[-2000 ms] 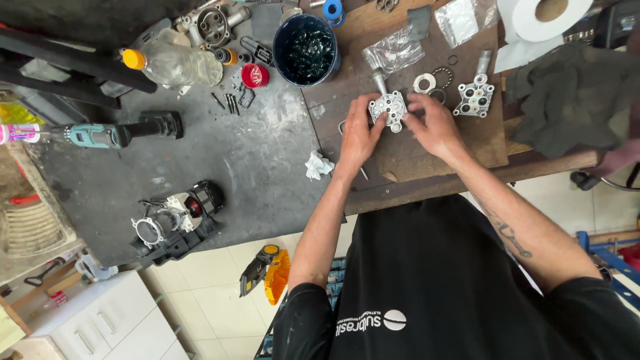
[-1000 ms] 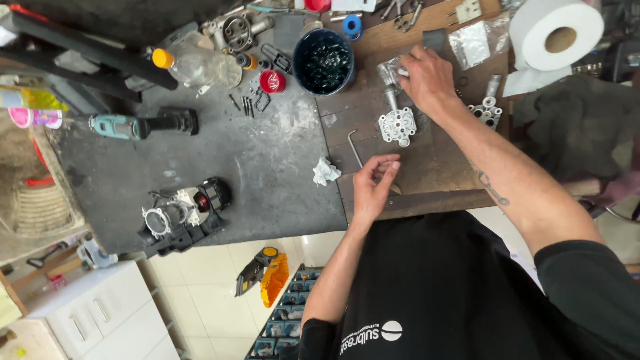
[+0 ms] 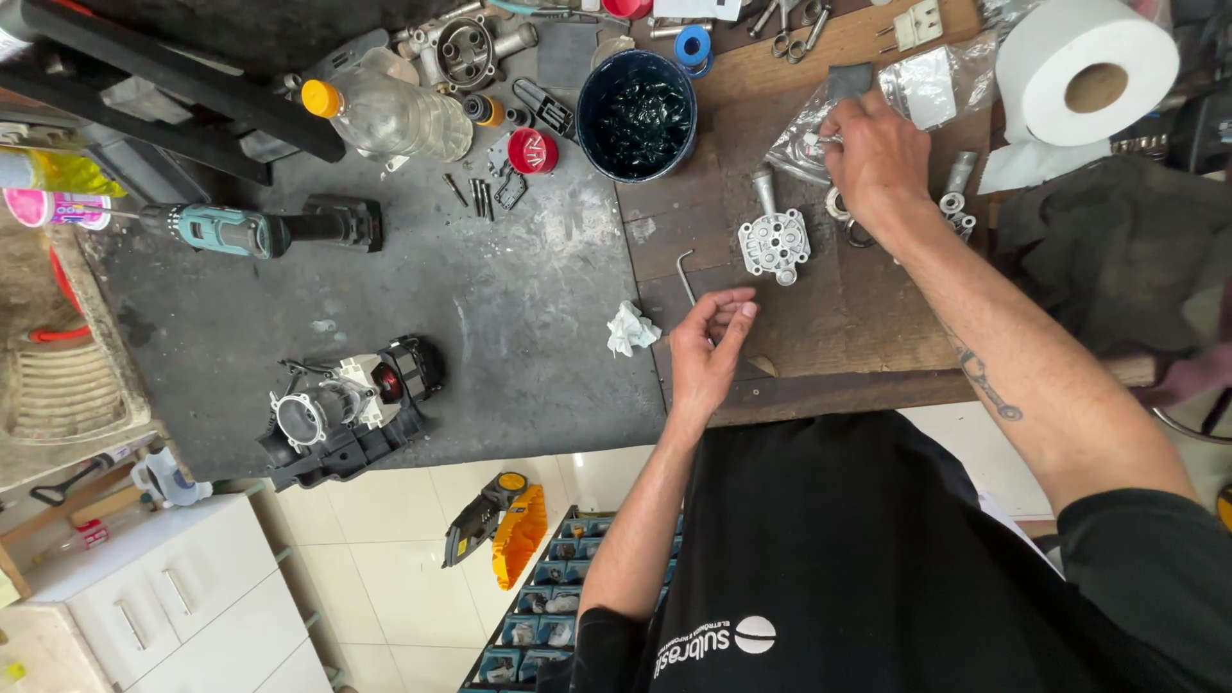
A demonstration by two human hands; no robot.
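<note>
A cast metal housing part with a short pipe (image 3: 776, 241) lies on the brown wooden board. My left hand (image 3: 710, 351) hovers at the board's front edge with its fingers curled and loosely apart; no object shows in it. A hooked metal rod (image 3: 685, 277) lies just behind that hand, its lower end hidden. My right hand (image 3: 874, 159) reaches over a clear plastic bag (image 3: 801, 135), thumb and fingertips together at the bag; whether they pinch the plastic or something small is unclear. Metal rings (image 3: 835, 204) and a second cast housing part (image 3: 960, 192) are partly covered by the right hand and forearm.
A dark tub of glossy gel (image 3: 638, 115), a red cap with small parts (image 3: 532, 151) and a capped bottle (image 3: 390, 114) stand behind. A cordless drill (image 3: 260, 231), a motor assembly (image 3: 346, 395) and crumpled paper (image 3: 632, 329) lie left. A paper roll (image 3: 1088, 72) is at right.
Both hands were at the cast housing two seconds ago. The right hand has since moved away to the plastic bag, and the left to the board's front edge; the housing lies free.
</note>
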